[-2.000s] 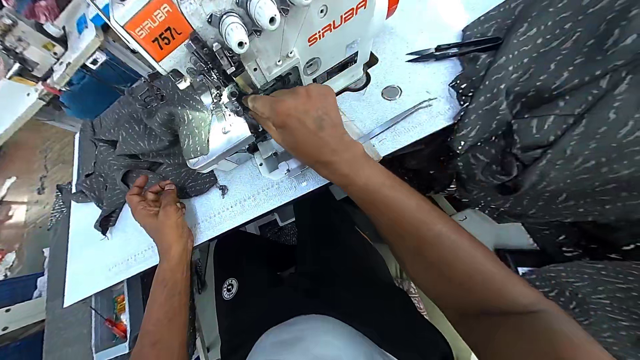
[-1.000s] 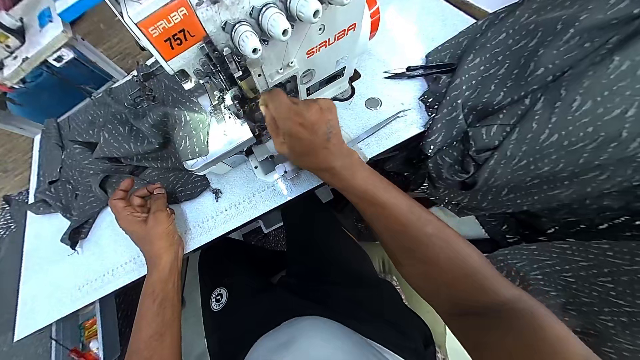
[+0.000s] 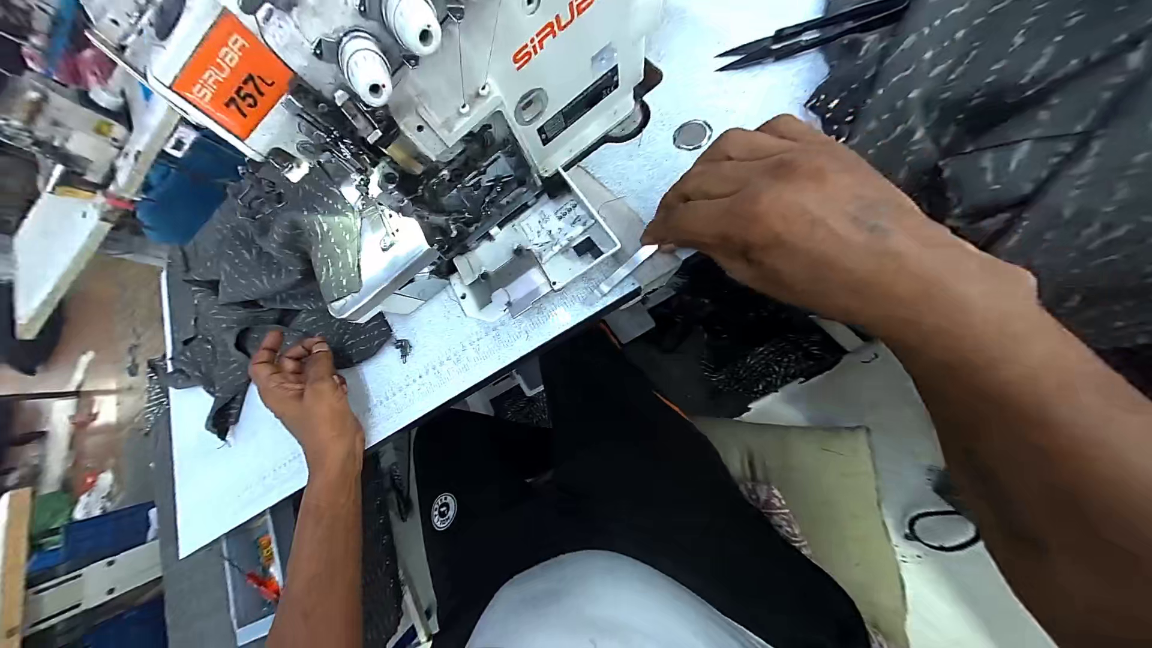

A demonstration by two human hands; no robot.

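Note:
A Siruba overlock sewing machine (image 3: 531,126) stands on the white table with its front cover (image 3: 562,238) swung down and its inner loopers exposed. My right hand (image 3: 783,216) is at the table's front edge, right of the open cover, with its fingertips pinched on slim metal tweezers (image 3: 625,272); the hand hides part of them. Dark grey fabric with light flecks (image 3: 261,261) lies bunched left of the presser foot area. My left hand (image 3: 301,382) rests at the front edge of this fabric, fingers loosely curled and slightly apart, with no clear grip.
Black thread snips (image 3: 801,38) lie at the table's back right, near a round metal disc (image 3: 693,135). A large heap of the same fabric (image 3: 1026,153) fills the right side. A small drawer with coloured items (image 3: 256,576) is below the table at left.
My right hand has left the machine's looper area and moved right to the tweezers, which lay on the table before. My left hand stays at the fabric edge. The view has shifted.

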